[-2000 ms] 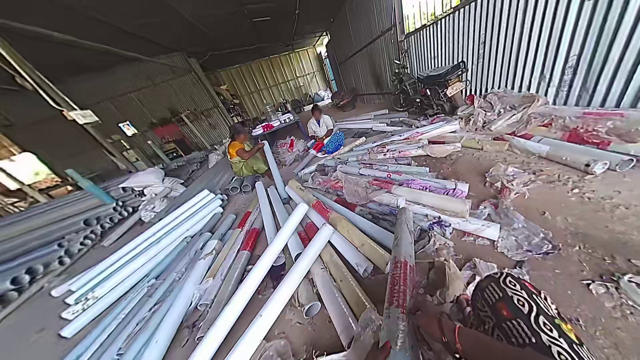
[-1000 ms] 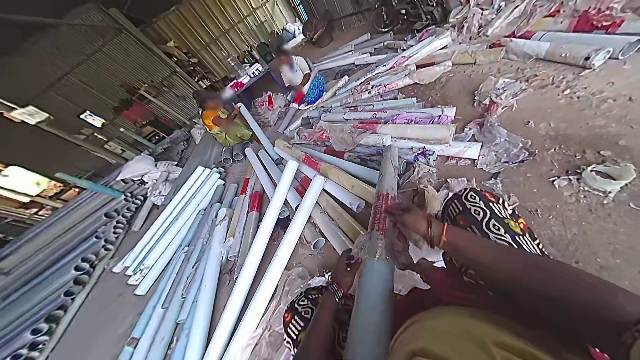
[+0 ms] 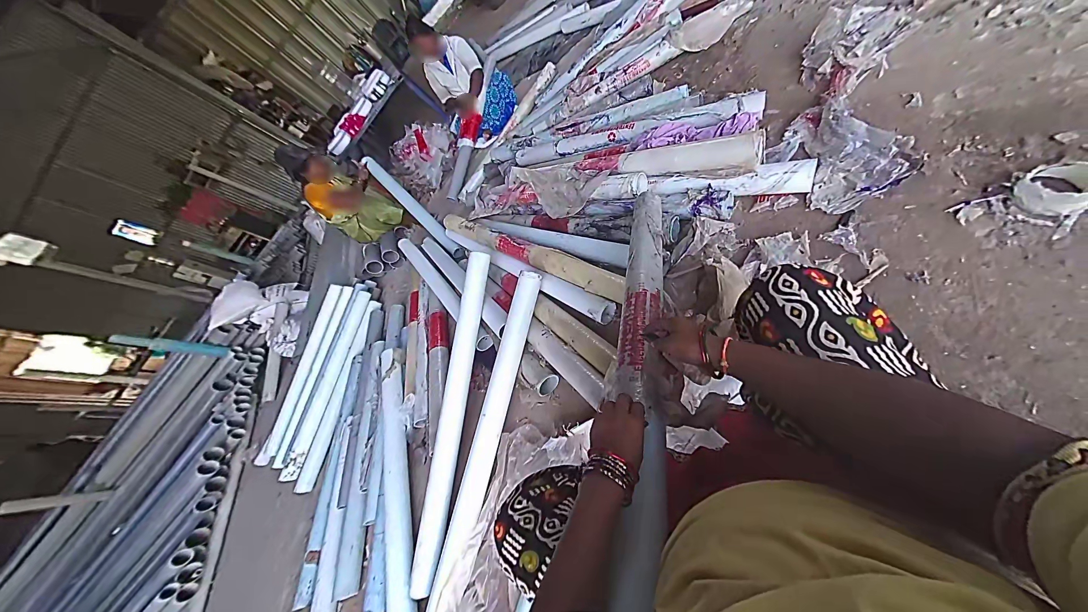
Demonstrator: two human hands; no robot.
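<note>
A grey plastic pipe (image 3: pixel 643 246) stands out from my lap, partly wrapped in clear film with a red printed band. My left hand (image 3: pixel 619 433) rests on the pipe's left side just below the red band, its fingers bent over the film. My right hand (image 3: pixel 682 342) is at the right edge of the red band, thumb and fingers pinched together at the wrapping. Whether film is caught between those fingers is too small to tell. The pipe's lower end runs down between my forearms.
White pipes (image 3: pixel 455 416) and wrapped pipes (image 3: pixel 705 157) lie on the ground to the left and ahead. A stack of grey pipes (image 3: pixel 127 476) is at far left. Torn plastic film (image 3: pixel 858 161) litters the ground at right. Two people sit beyond, one in white (image 3: pixel 450 72), one in yellow (image 3: pixel 323 200).
The view has tilted down and turned. My left hand has come up along the pipe to just below the red band. My right hand remains beside the band.
</note>
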